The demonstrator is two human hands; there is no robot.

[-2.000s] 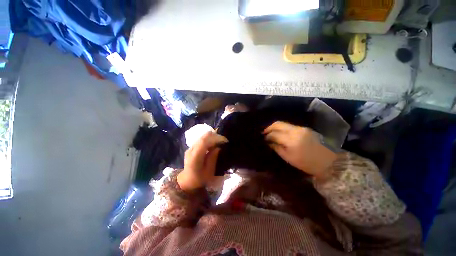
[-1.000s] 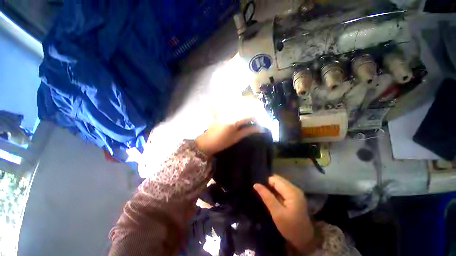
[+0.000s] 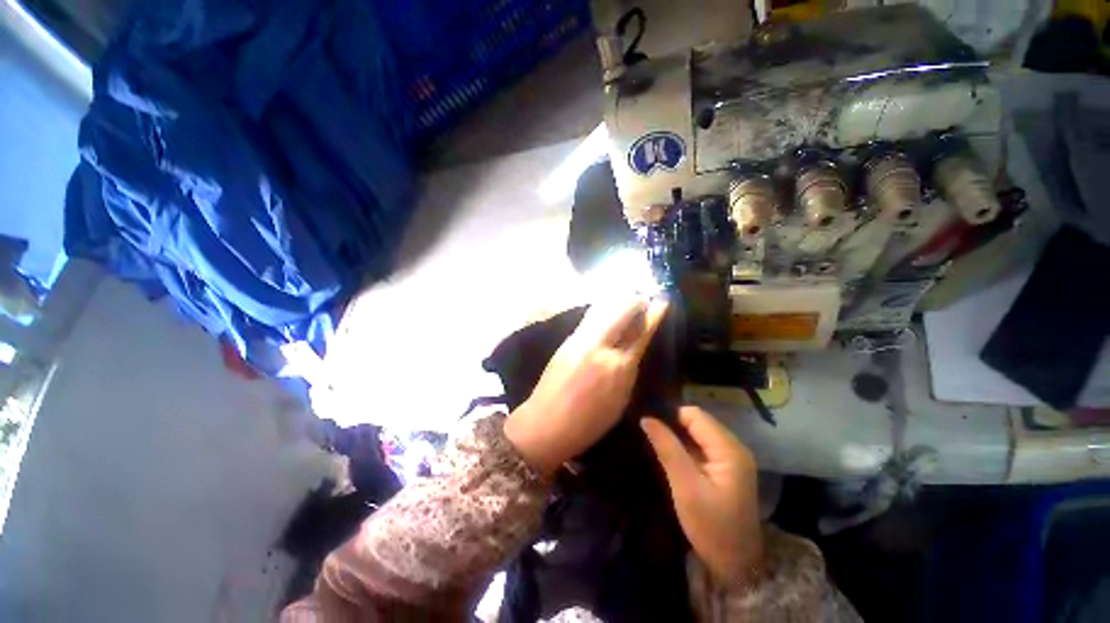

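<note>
A black garment piece (image 3: 623, 469) runs from the needle area (image 3: 663, 256) of the overlock machine (image 3: 828, 134) over the table's front edge toward my lap. My left hand (image 3: 588, 387) lies on the cloth, its fingertips close to the presser foot and the glaring lamp. My right hand (image 3: 712, 481) pinches the cloth's right edge between thumb and fingers, nearer to me. Some black cloth also shows behind the needle area, left of the machine head. The needle and the exact cloth edge under the foot are hidden by glare and fingers.
A large heap of blue cloth (image 3: 231, 158) hangs at the left, beside a blue basket (image 3: 499, 61). Four beige tension dials (image 3: 822, 195) face me. A flat black piece (image 3: 1053, 319) lies on white paper at the right. A red-handled tool (image 3: 974, 243) rests near the dials.
The hands went from holding black cloth over the lap to the machine. Since one second ago, my left hand has turned, its fingers now pointing toward the needle area. Black cloth now shows behind the foot.
</note>
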